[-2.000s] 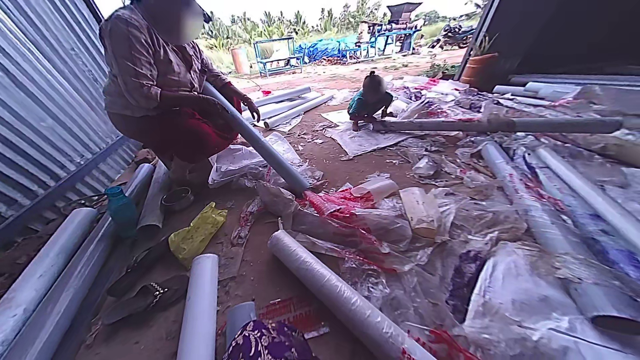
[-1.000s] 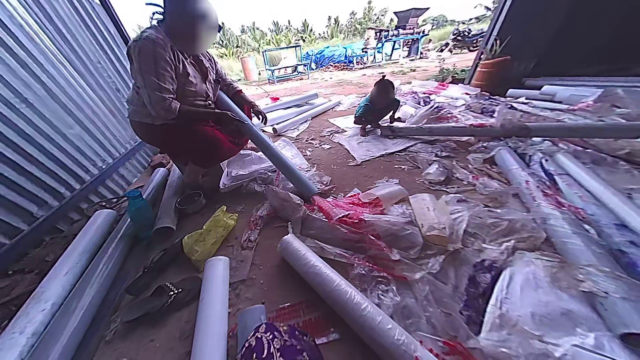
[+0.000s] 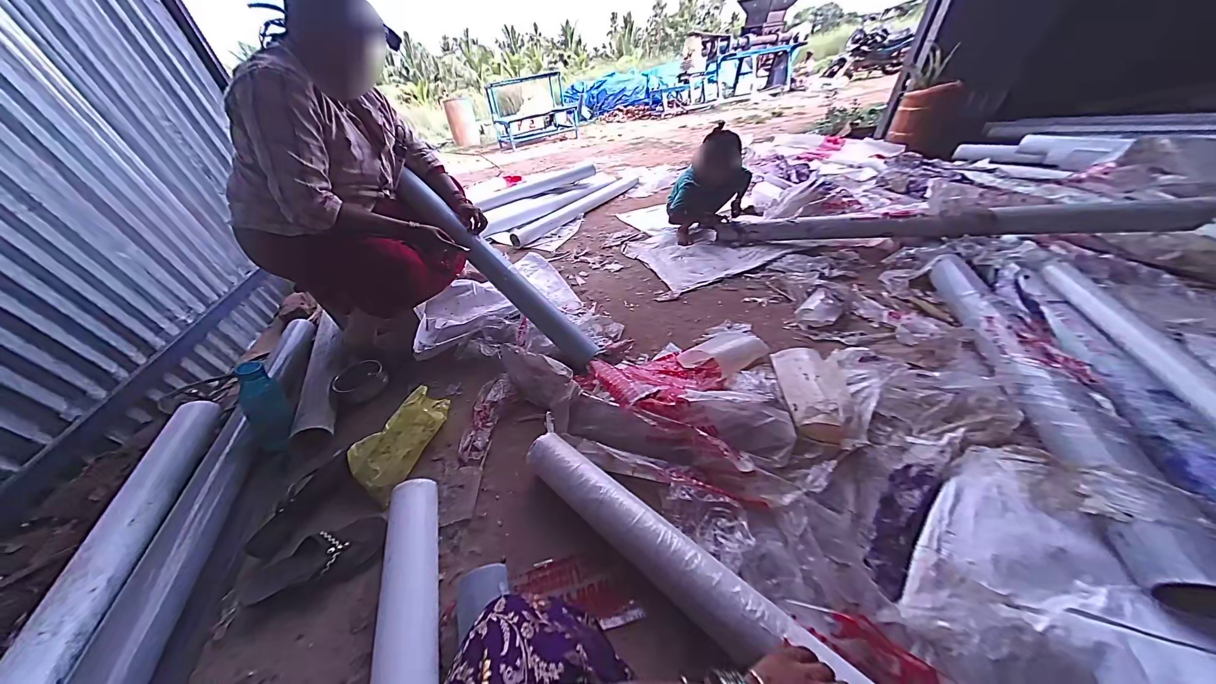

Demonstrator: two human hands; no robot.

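Note:
At the bottom edge, one hand with bangles, seemingly my left hand [image 3: 790,665], rests its fingers on a long roll or tube wrapped in clear plastic film [image 3: 655,546]. The frame cuts the hand off, so its grip is unclear. The tube lies slanting on the ground, its far end by crumpled plastic. My right hand is not in view. Purple patterned cloth [image 3: 540,641] lies left of the tube, beside a short grey tube end [image 3: 482,589] and an upright-looking pale tube [image 3: 407,579]. Red and clear plastic wrapping [image 3: 655,385] is heaped beyond.
A person [image 3: 313,161] squats at left, holding a grey pipe [image 3: 513,285]. A small child [image 3: 708,185] crouches by a long pipe [image 3: 978,220]. Tubes [image 3: 123,541], a teal bottle [image 3: 263,404], a yellow bag [image 3: 399,445] and sandals [image 3: 313,560] lie along the corrugated metal wall [image 3: 104,218].
A hand has come into view at the bottom, on the wrapped tube; neither earlier frame shows it. The squatting person still holds the grey pipe.

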